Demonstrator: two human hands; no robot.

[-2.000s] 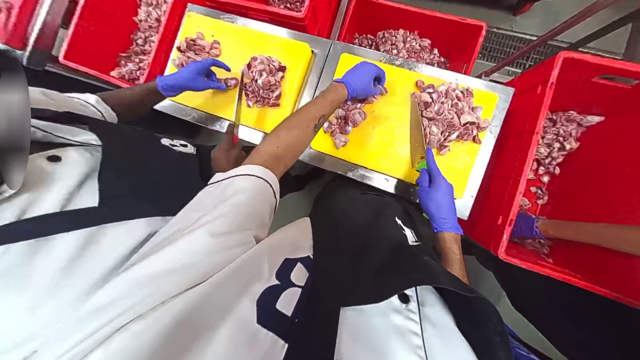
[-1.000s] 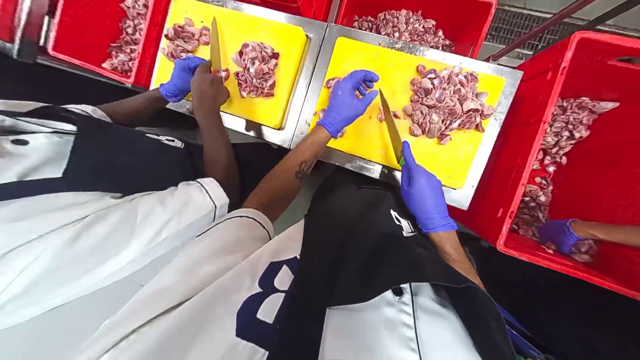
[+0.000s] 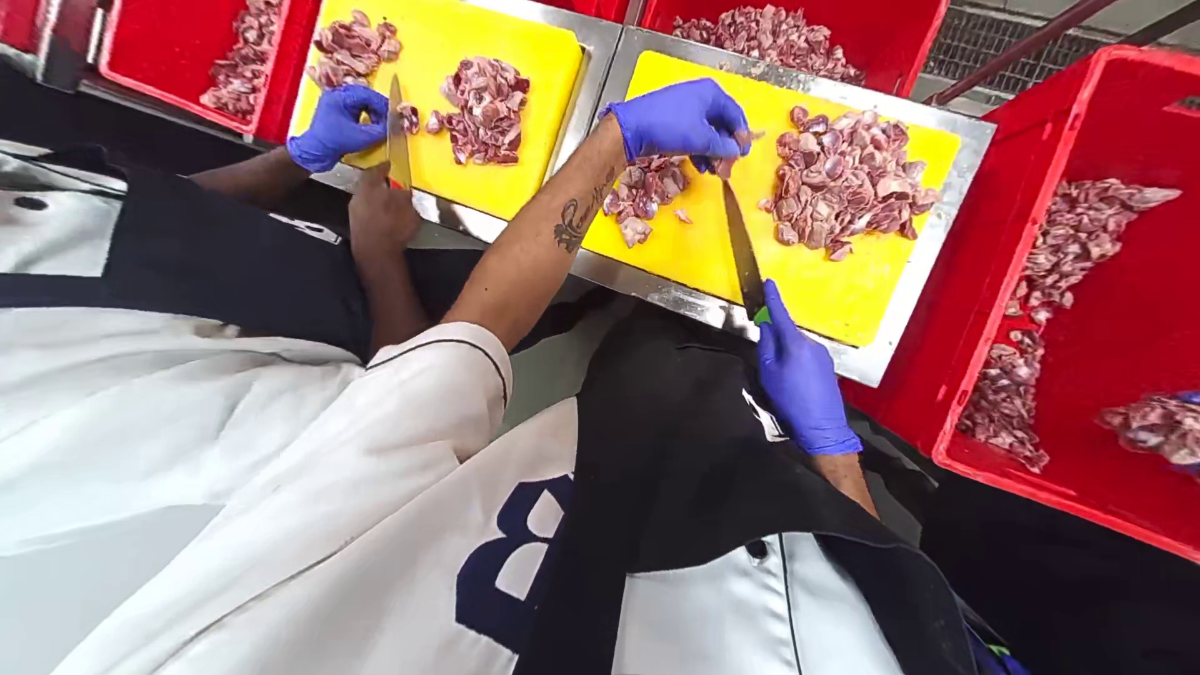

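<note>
My left hand [image 3: 682, 122], in a blue glove, pinches a small piece of raw meat [image 3: 722, 167] above the yellow cutting board [image 3: 698, 239]. My right hand [image 3: 802, 380], gloved alike, grips the green handle of a knife [image 3: 741, 244], whose blade points up the board with its tip just below that piece. A small pile of meat pieces [image 3: 647, 187] lies under and beside my left hand. To the right of the blade lies a larger pile of meat pieces [image 3: 848, 183]. A metal tray [image 3: 956, 202] surrounds the board.
At left, a co-worker's gloved hand [image 3: 339, 129] and bare hand with a knife [image 3: 398, 131] work at another yellow board [image 3: 553, 84]. Red crates with meat stand behind [image 3: 900, 42], at far left [image 3: 131, 56] and at right [image 3: 1078, 450], where a gloved hand holding meat partly shows.
My left hand, apart from the knife and with fingers spread a second ago, now pinches a piece at the blade's tip. At the right crate, the other person's hand has moved and now holds meat.
</note>
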